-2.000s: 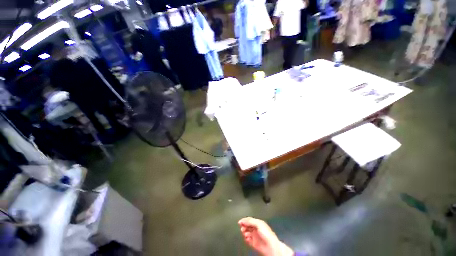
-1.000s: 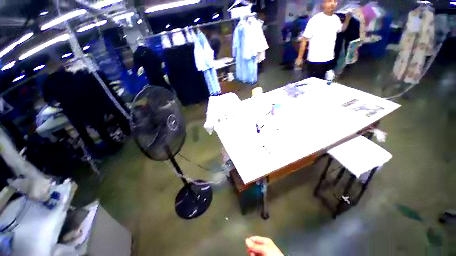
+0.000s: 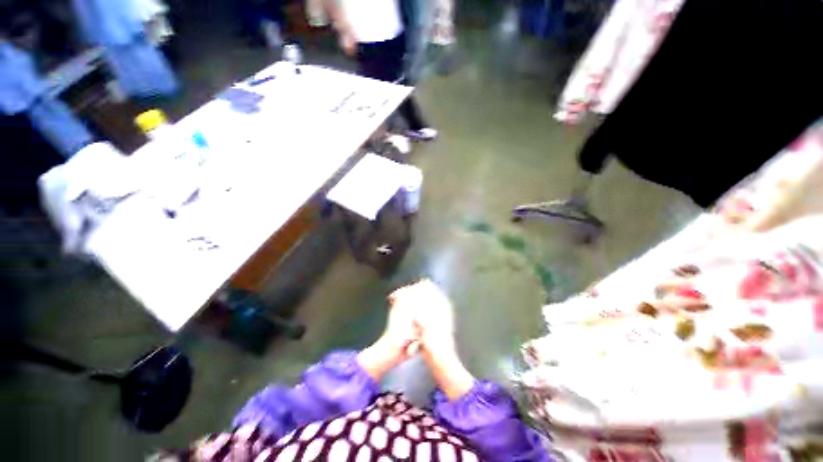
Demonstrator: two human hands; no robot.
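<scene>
My left hand (image 3: 393, 332) and my right hand (image 3: 434, 318) are together in front of my body at the lower middle, touching each other. Their fingers are blurred and overlap, so I cannot tell whether anything is held between them. Purple sleeves (image 3: 487, 411) cover both forearms. A cream floral garment (image 3: 713, 325) with red-pink flowers and brown leaves fills the lower right, close to my right arm. A black garment (image 3: 713, 99) hangs above and behind it.
A white-topped table (image 3: 230, 171) stands at the left, with a yellow-capped container (image 3: 152, 120) and white cloth (image 3: 86, 185). A white-topped stool (image 3: 368, 185) is beside it. A fan base (image 3: 157, 388) is lower left. A person (image 3: 374, 27) stands behind the table. A wheeled rack foot (image 3: 561, 215) is right.
The view has swung right, so the table now lies further left and the floral and black garments have come in at the right. Both hands are now in view, together.
</scene>
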